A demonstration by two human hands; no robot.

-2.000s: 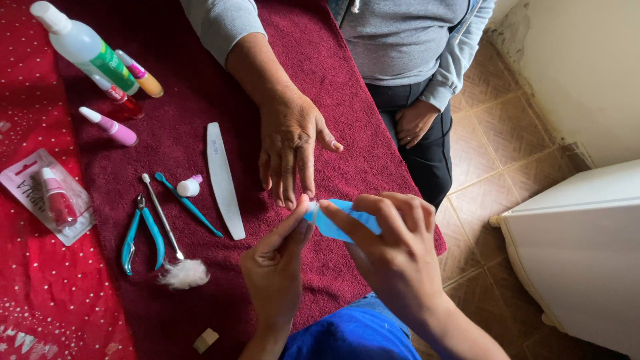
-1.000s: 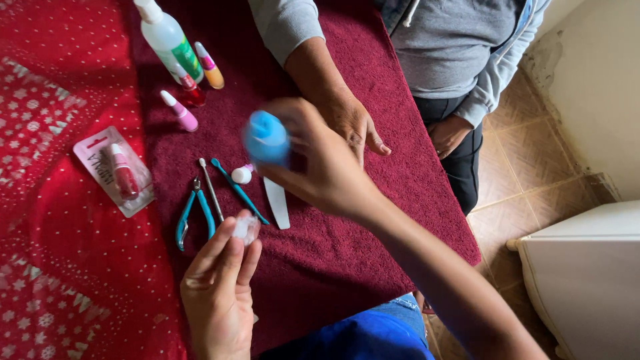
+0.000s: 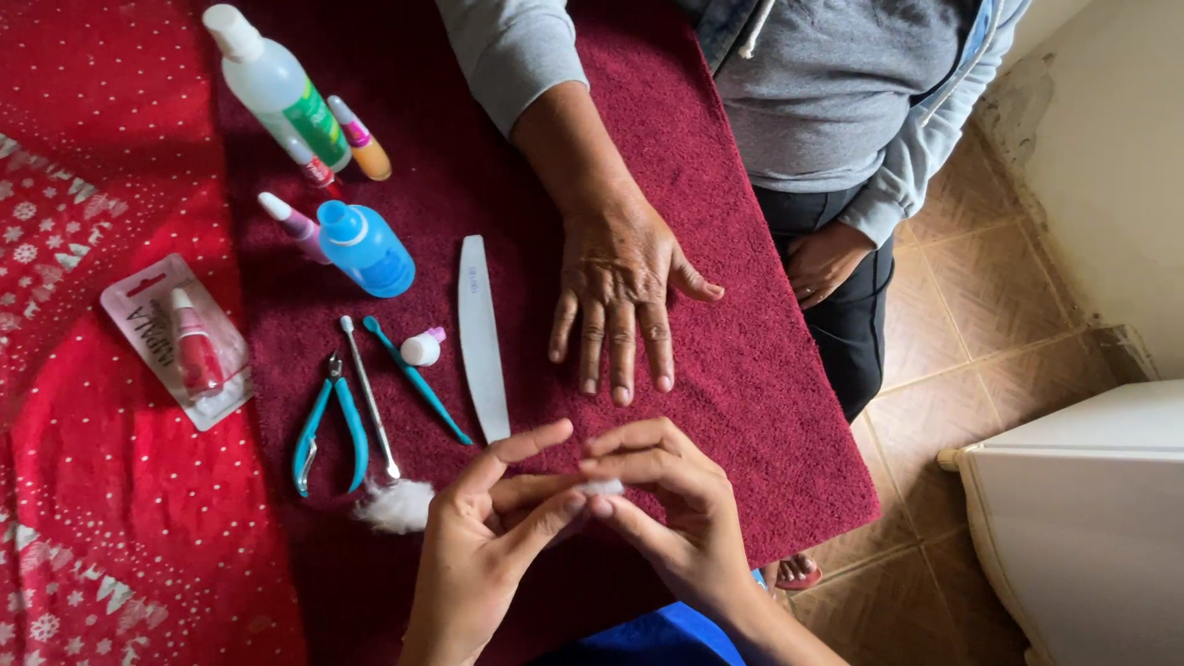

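Observation:
Between the fingertips of my left hand (image 3: 504, 523) and my right hand (image 3: 671, 509) is a small white cotton piece (image 3: 603, 487). Beyond them, another person's hand (image 3: 618, 287) lies palm down on the dark red towel (image 3: 795, 444). A white nail file (image 3: 481, 342) is left of that hand. Further left are a small white cap (image 3: 422, 349), a teal manicure tool (image 3: 416, 379), a metal cuticle pusher (image 3: 370, 398) and teal-handled cuticle nippers (image 3: 331, 430). A loose cotton tuft (image 3: 398, 506) is near my left hand. The blue bottle (image 3: 367, 250) stands uncapped.
A clear bottle with green label (image 3: 287, 92) stands at the back left, beside orange (image 3: 363, 141), red (image 3: 313, 166) and pink (image 3: 294, 227) polish bottles. Packaged red polish (image 3: 194, 351) lies on the patterned red cloth (image 3: 55, 388). A white piece of furniture (image 3: 1082, 518) is at right.
The blue bottle, in my right hand earlier, now stands on the towel beside the pink polish. Both my hands have come together at the cotton, which my left hand held a second ago.

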